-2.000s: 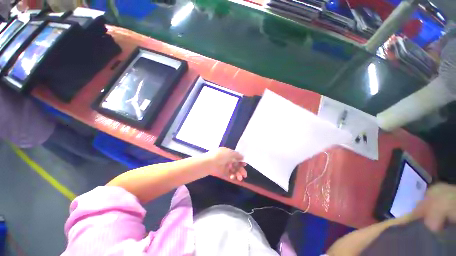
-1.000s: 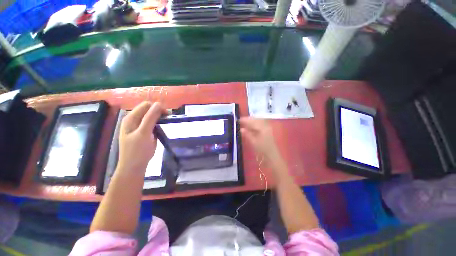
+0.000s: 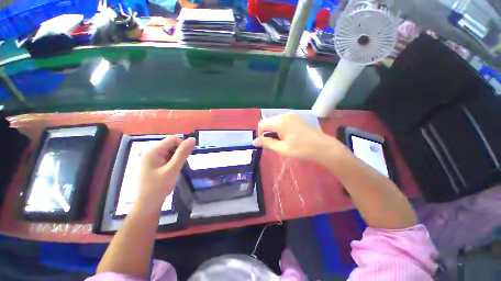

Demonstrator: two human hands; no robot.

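Observation:
A dark tablet (image 3: pixel 222 178) is tilted up over a black foam tray (image 3: pixel 233 219) with a pale liner. Its face shows a white area and dark, coloured reflections. My left hand (image 3: pixel 165 164) pinches its upper left corner. My right hand (image 3: pixel 288 137) is at its upper right corner with a small dark piece (image 3: pixel 270 135) between the fingers; whether it also grips the tablet is hard to tell. A second tablet (image 3: pixel 134 175) with a white screen lies in a tray just left, partly behind my left hand and forearm.
A tablet in a tray (image 3: pixel 55 175) lies far left, another (image 3: pixel 369 156) at right. A white fan (image 3: pixel 362 41) stands behind a partly hidden paper (image 3: pixel 307 118). Black trays (image 3: pixel 434 115) stack at right. A white cord (image 3: pixel 266 230) hangs off the front edge.
The white sheet held up two seconds ago is gone from the hands. The tablet stays tilted in my left hand. My right hand has moved in to its upper right corner from just beside it.

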